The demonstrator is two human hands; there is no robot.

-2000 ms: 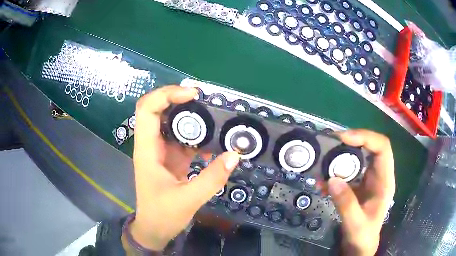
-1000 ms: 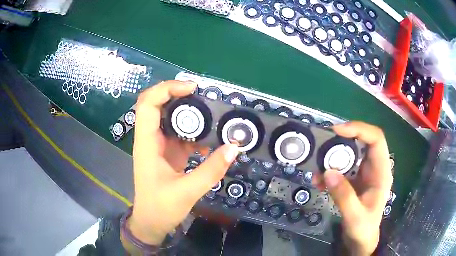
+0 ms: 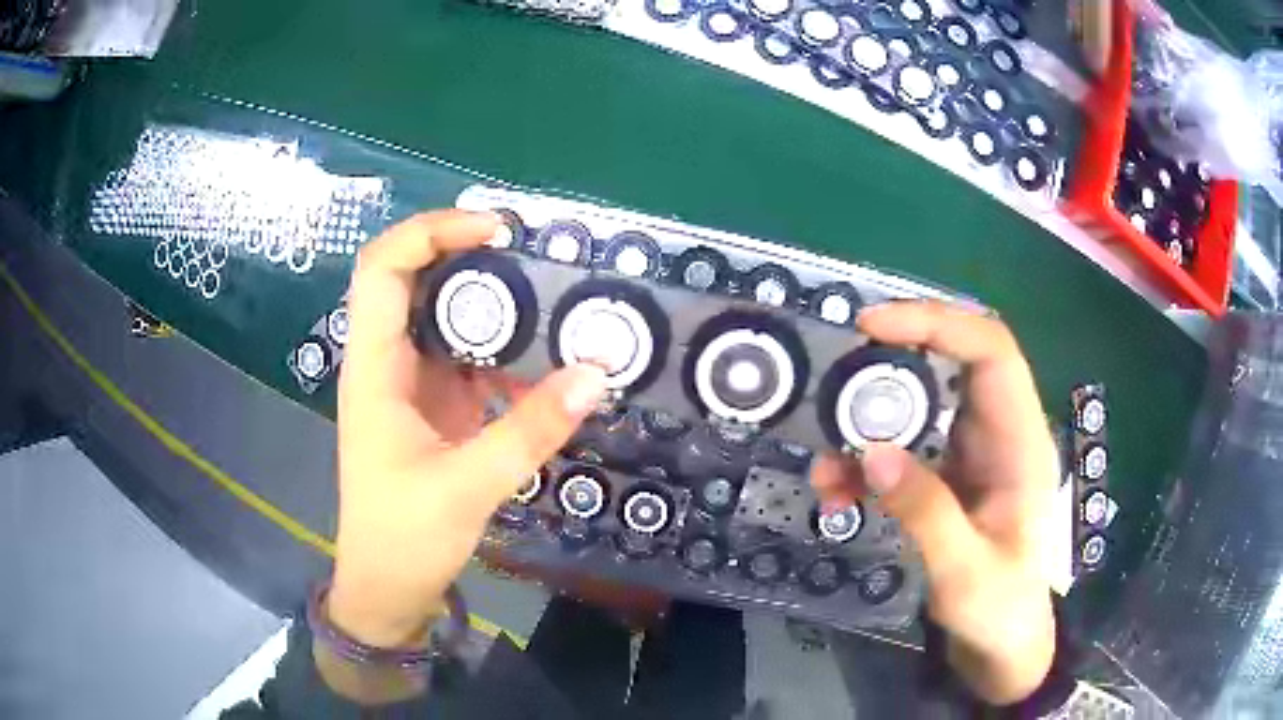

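Observation:
My left hand (image 3: 436, 422) and my right hand (image 3: 971, 478) hold a dark grey four-position plate (image 3: 675, 298) between them, above the blister tray. Each hand grips one end, fingers on the top edge and thumb on the front. Several round black parts with pale centres (image 3: 743, 374) sit in a row on the plate. My left thumb touches the second part from the left, my right thumb the rightmost one. The clear blister tray (image 3: 732, 584) below holds more round parts. An empty fixture plate (image 3: 777, 501) lies on it, partly hidden by the held plate and hands.
Pale rings (image 3: 211, 197) lie at left on the green surface. A filled plate (image 3: 313, 360) is beside my left hand, another (image 3: 1093, 464) right of my right hand. A second filled tray (image 3: 901, 85) is at the back. A red bin (image 3: 1112, 183) with a clear bag (image 3: 1224, 113) is at right.
The held plate and both hands have shifted left and slightly up in view. The filled plate at right is now in full view. A blurred shape has appeared by the red bin's top. Both hands keep their grip.

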